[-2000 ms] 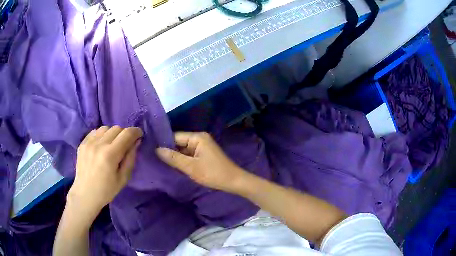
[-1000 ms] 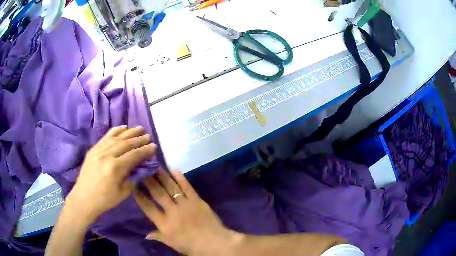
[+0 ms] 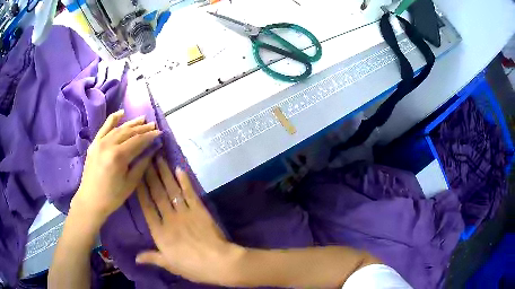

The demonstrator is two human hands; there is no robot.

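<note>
A purple garment [image 3: 56,121] runs from beside the machine's needle area [image 3: 121,48] over the bed and the front edge, with bunched folds left of the needle. Its straight right edge comes towards me. My left hand [image 3: 121,161] has its fingers curled over the cloth near that edge, a purple fold showing at its fingertips; the thumb is hidden. My right hand [image 3: 183,231], with a ring, lies flat on the cloth just below, fingers extended and slightly apart, fingertips close to my left fingers.
Green-handled scissors [image 3: 288,53] and a small yellowish block [image 3: 195,55] lie on the bed. A ruler strip [image 3: 333,84] with a tan tape scrap [image 3: 284,121] runs along the front. A black strap [image 3: 404,84] hangs off the right side. A blue crate [image 3: 437,163] holds purple pieces.
The view shifted, showing the needle area and whole scissors. My right hand went from pinching the cloth to lying flat. Both hands moved closer to the needle, and the cloth bunched beside it.
</note>
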